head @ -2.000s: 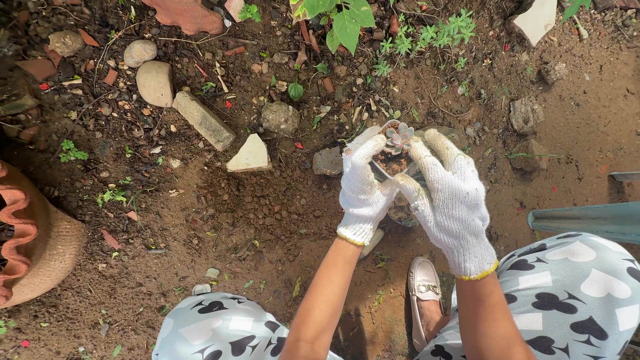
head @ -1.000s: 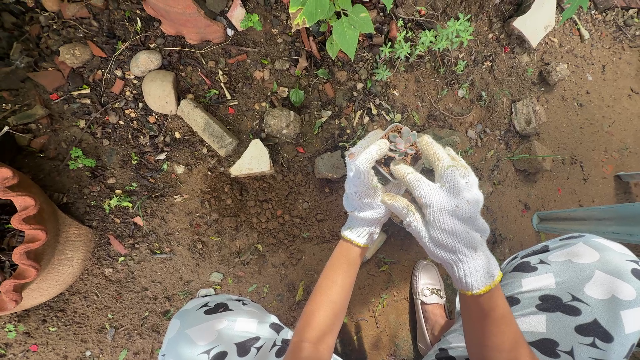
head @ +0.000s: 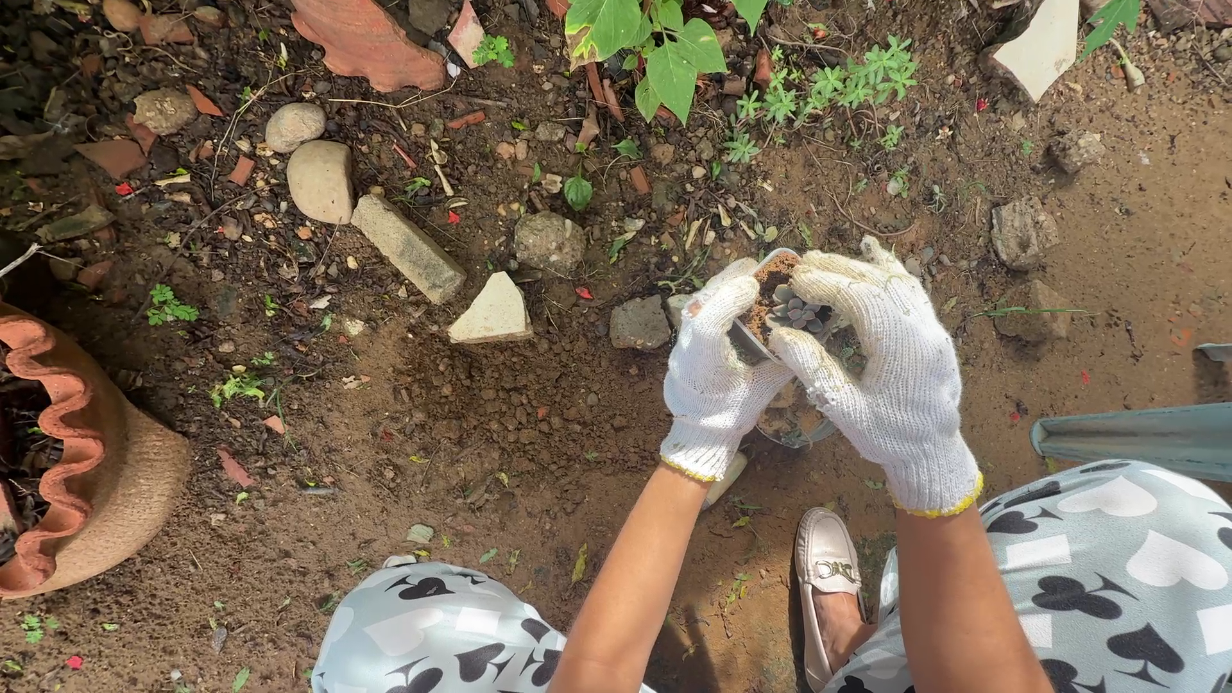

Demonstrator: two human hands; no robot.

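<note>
My left hand [head: 717,371], in a white knit glove with a yellow cuff edge, grips the left side of a small pot [head: 754,339] filled with brown soil. A small grey-green succulent [head: 797,311] sits in the pot, close to the fingers of my right hand [head: 881,371]. That hand wears the same kind of glove, its thumb and fingers curved around the plant and the pot's right side. Most of the pot is hidden by the gloves. Below it, between my wrists, part of a clear round container [head: 791,420] shows near the ground.
A terracotta pot with a wavy rim [head: 77,462] stands at the left. Stones, a pale broken tile [head: 493,310] and a concrete piece [head: 408,248] lie on the soil. Leafy plants [head: 674,58] grow at the top. A blue-grey object [head: 1136,438] lies at right, near my shoe [head: 826,577].
The pot is tilted differently between my hands, and more of its soil shows to the left of the succulent. Both hands stay around it in nearly the same place.
</note>
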